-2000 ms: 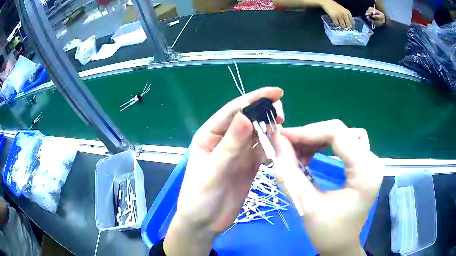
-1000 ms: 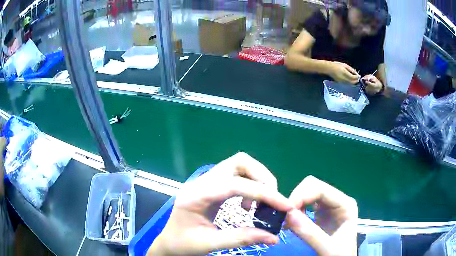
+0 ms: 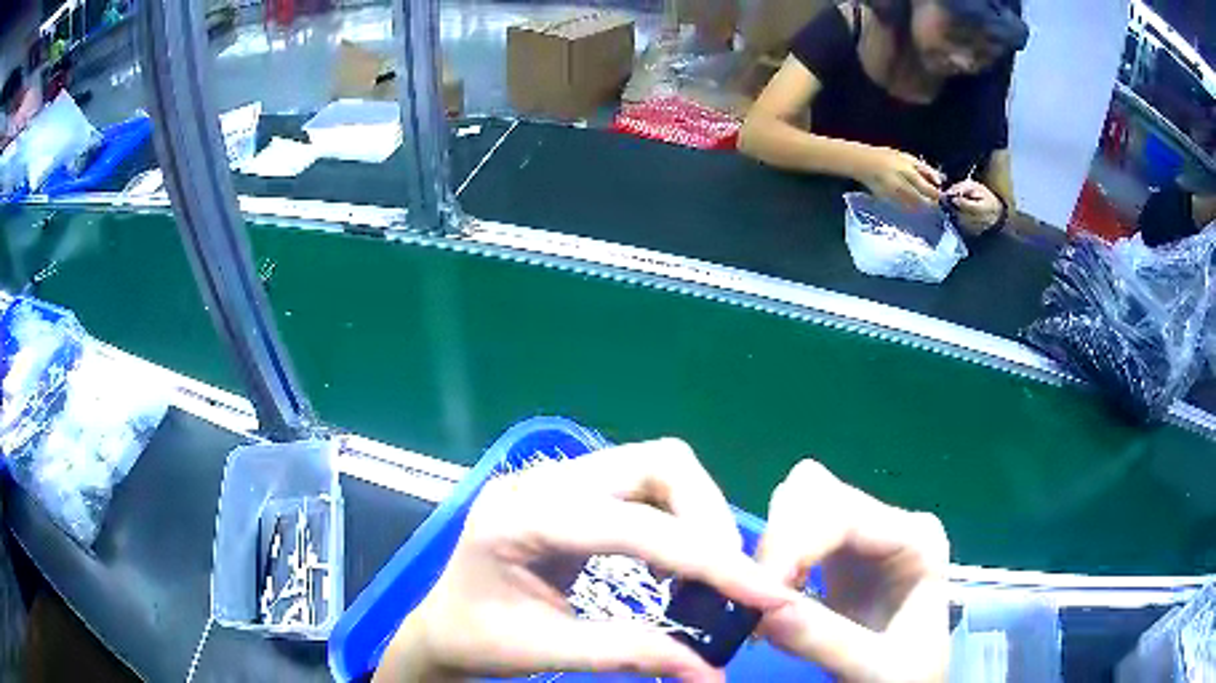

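My left hand holds a black housing between thumb and fingers, low in the view. My right hand is pinched at the housing's right upper edge, its fingertips touching my left fingertips. What the right fingertips hold is hidden. The blue tray lies under both hands. White leads show in it through the gap of my left hand, and more show at its back edge. The hands hide much of the tray.
A clear tub with white and dark slim pieces stands left, a clear bag beyond it. Another clear tub is at lower right. The green belt and a metal post lie ahead. A person works across the belt near a clear tub.
The view has tilted up and shifted. Both hands moved lower and now cup around the housing. White leads earlier stuck out of the housing between both hands. The wired piece on the belt moved left.
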